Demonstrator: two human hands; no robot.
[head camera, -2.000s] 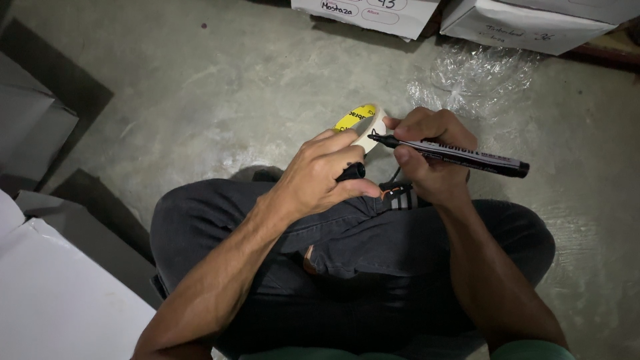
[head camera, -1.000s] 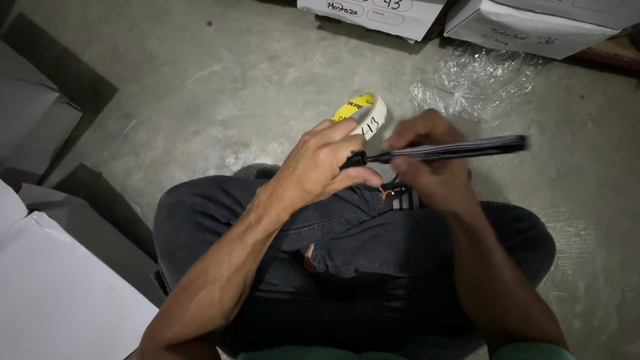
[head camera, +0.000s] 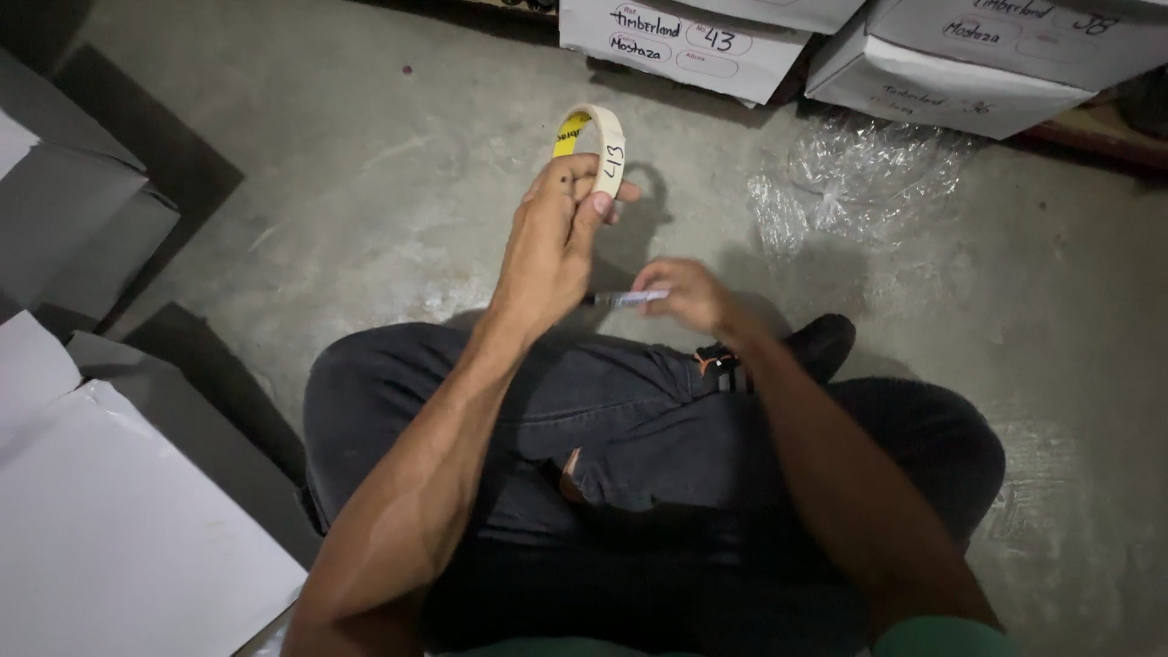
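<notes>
My left hand (head camera: 566, 219) holds up a roll of cream masking tape (head camera: 610, 151) between thumb and fingers. Its core is lined in yellow, and a black handwritten "43" shows on the outer face. Lower and to the right, my right hand (head camera: 684, 294) grips a marker pen (head camera: 630, 297) by one end, somewhat blurred. The pen's dark end points left, beside the heel of my left hand; whether it is capped cannot be told.
White cardboard boxes (head camera: 680, 46) with handwriting stand at the top right. Crumpled clear plastic wrap (head camera: 858, 187) lies on the concrete floor (head camera: 392, 173) below them. More white boxes (head camera: 119, 538) are at the left. My crossed legs (head camera: 584, 411) and a dark shoe (head camera: 821, 347) are beneath my arms.
My left hand has raised the tape roll away from my lap. The writing, barely begun two seconds ago, now reads "43". My right hand and the marker have come away from the tape.
</notes>
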